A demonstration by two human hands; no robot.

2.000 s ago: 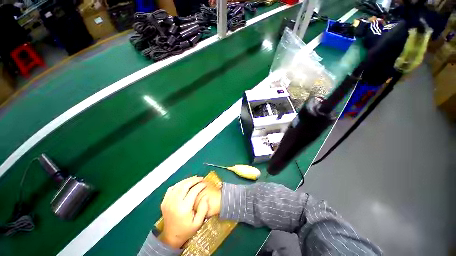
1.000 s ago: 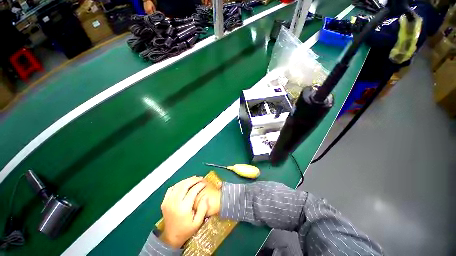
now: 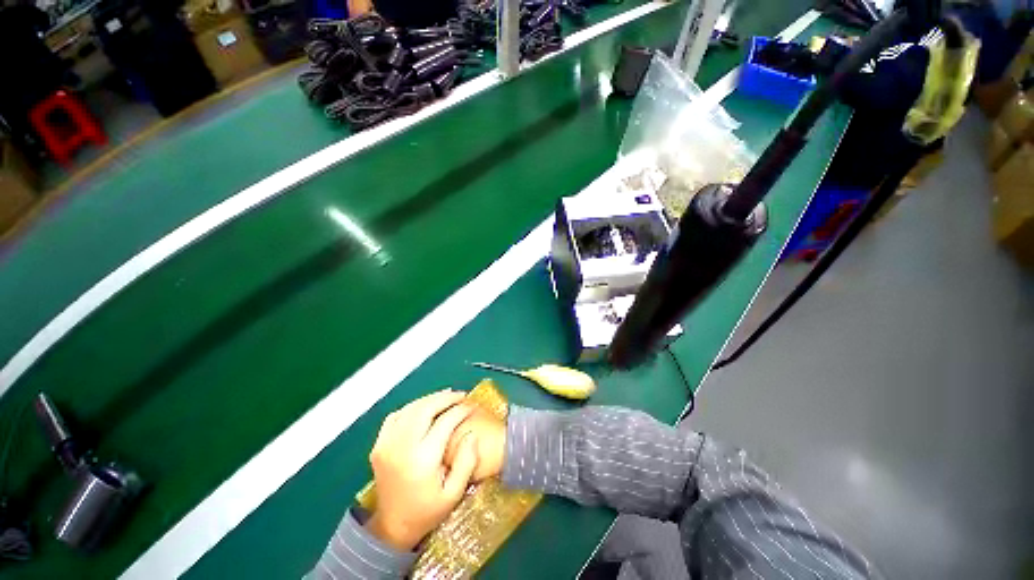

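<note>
My left hand (image 3: pixel 410 470) and my right hand (image 3: pixel 485 440) are clasped together over the amber-yellow work pad (image 3: pixel 476 530) at the bottom centre. The left hand covers part of the right, and no tool or part shows in them. What lies between the palms is hidden. An awl (image 3: pixel 558 381) with a pale yellow handle lies just beyond the hands, its thin shaft pointing left. A hair dryer (image 3: pixel 89 499) lies on the belt at the lower left, its barrel cut by no edge, its cord at the picture's rim.
A black electric screwdriver (image 3: pixel 692 266) hangs close to the camera at right. Behind it stand a screw feeder (image 3: pixel 618 272), a clear plastic bag (image 3: pixel 680 119) and a blue bin (image 3: pixel 773 79). Black corded dryers (image 3: pixel 391 68) are heaped across the green belt (image 3: pixel 284 261). A person (image 3: pixel 896 102) is at the far right.
The hair dryer has moved left and toward the wearer along the belt. A dark cylindrical thing shows more clearly at the belt's far end. The hanging screwdriver has swung slightly. The hands stay clasped.
</note>
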